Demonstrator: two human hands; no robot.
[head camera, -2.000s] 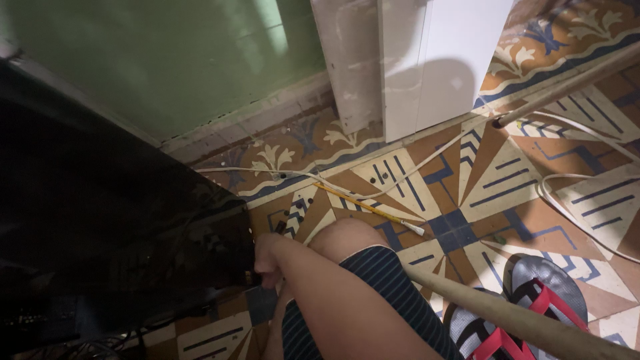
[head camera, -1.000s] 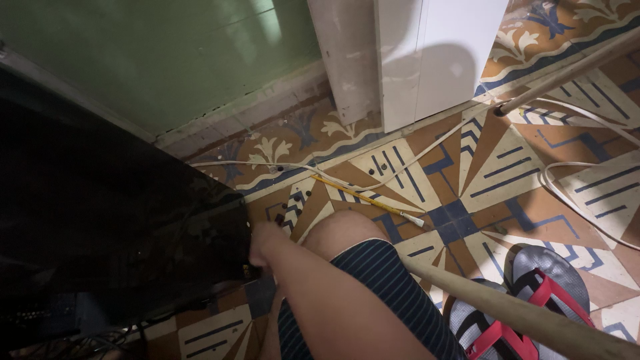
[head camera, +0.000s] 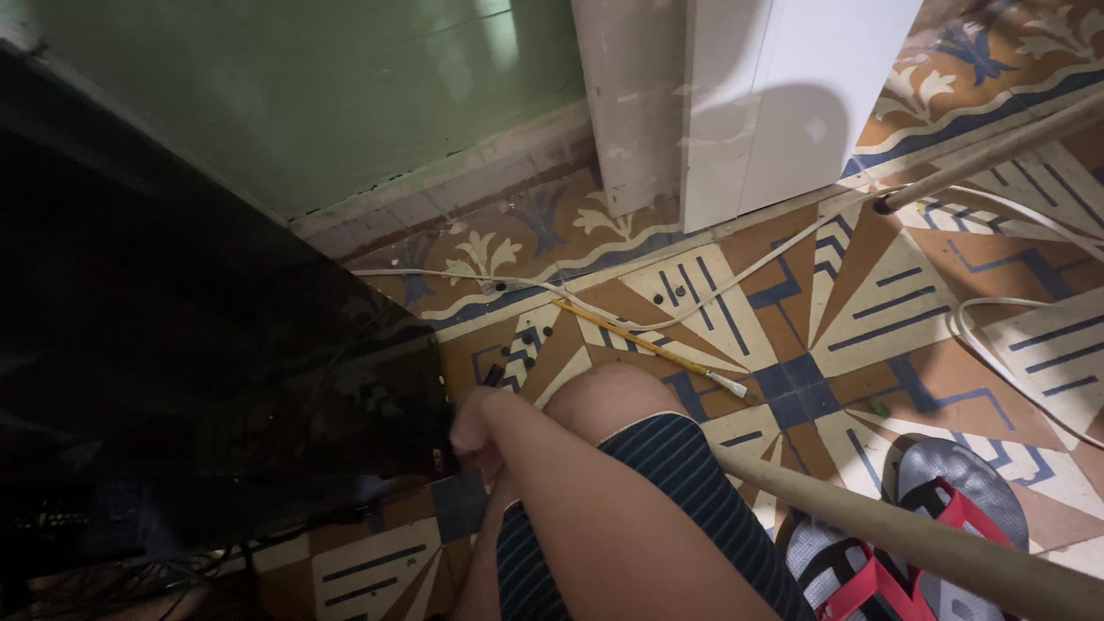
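Note:
My right hand (head camera: 473, 429) is at the near edge of a large glossy black panel-like appliance (head camera: 216, 345), its fingers curled and partly hidden, so what they hold cannot be told. Its forearm crosses over the bare knee and striped shorts. Just beyond the hand lies a small dark piece (head camera: 493, 375), with several small black round pieces (head camera: 528, 339) scattered on the patterned tiles. A thin brush with a yellow handle (head camera: 647, 343) lies further right, its pale tip toward the sandals. My left hand is not in view.
A white cable (head camera: 768, 267) runs along the floor below the green wall (head camera: 345, 95) and white door frame (head camera: 759, 112). Wooden poles (head camera: 897, 517) cross the right side. Grey sandals with red straps (head camera: 957, 492) lie lower right. Thin dark cables (head camera: 185, 573) tangle at the lower left.

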